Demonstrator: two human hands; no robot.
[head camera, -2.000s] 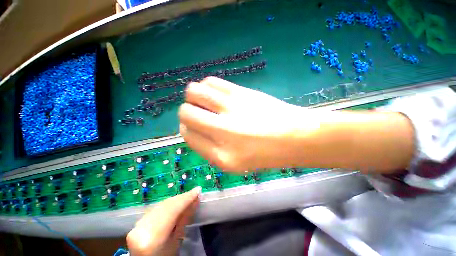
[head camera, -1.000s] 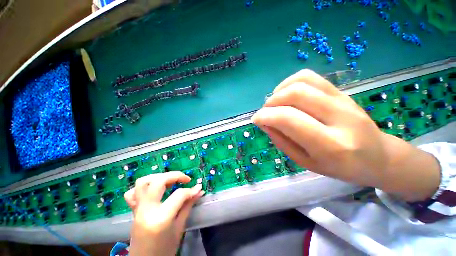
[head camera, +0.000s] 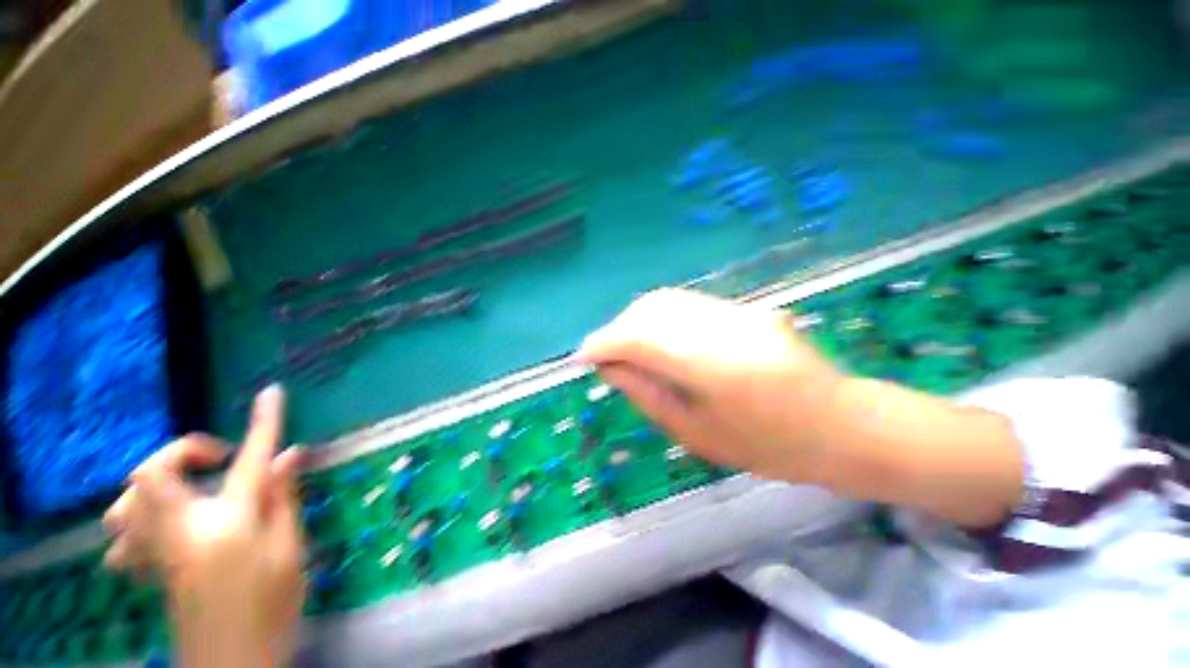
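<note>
The green circuit board panel runs in two rows of small boards along the near bench edge. My left hand is over the left part of the boards, near the black tray's lower right corner, with fingers apart and nothing seen in it. My right hand is over the middle of the boards, thumb and fingertips pinched together at the pale metal rail. Blur hides whether a small part is between its fingertips. The boards under both hands are hidden.
The black tray of tiny blue parts is at left, a tan stick beside it. Rows of black components lie on the mat. Blue components lie farther right. A blue bin and cardboard box are beyond the rim.
My left hand has left the boards' middle and moved left towards the tray, its fingers spreading. My right hand has moved left along the rail, still pinched. The view has shifted and blurred.
</note>
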